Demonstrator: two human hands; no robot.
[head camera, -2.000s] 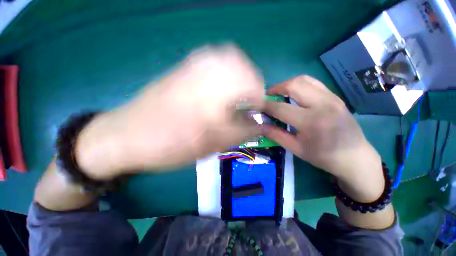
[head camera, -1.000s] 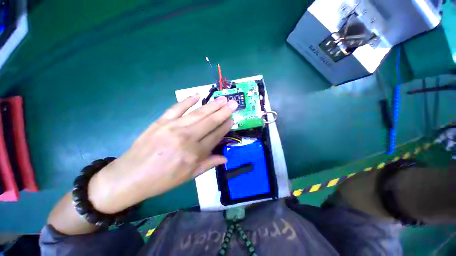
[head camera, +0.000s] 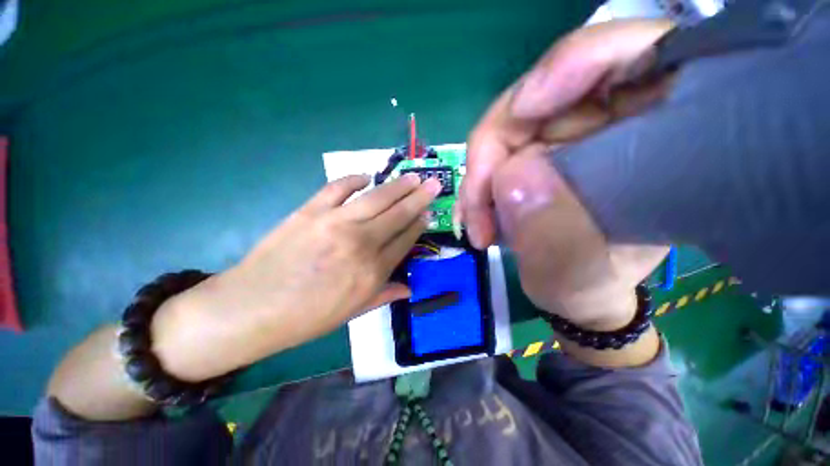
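Note:
The green circuit board (head camera: 441, 219) with its dark digit display (head camera: 444, 179) lies in the upper part of the black housing (head camera: 489, 319). A blue battery pack (head camera: 455, 328) with a black strip fills the lower part. Thin wires show between board and battery, and a red wire (head camera: 413, 136) sticks out at the top. My left hand (head camera: 337, 264) lies flat, fingertips on the board and display, thumb by the battery's edge. My right hand (head camera: 546, 173) is at the board's right side, fingers curled around a large dark grey electric screwdriver (head camera: 710, 146), close to the camera; its tip is hidden.
A white foam sheet (head camera: 364, 341) lies under the housing. A red foam piece (head camera: 9, 246) is at the left edge. The screw feeder (head camera: 628, 9) is mostly hidden behind the screwdriver. Yellow-black tape (head camera: 692, 298) and a short piece of blue cord (head camera: 672, 268) show at the right.
My right hand has come up from the lower right to the board, now with the screwdriver. My left hand stays on the board. Earlier, both hands were over the board.

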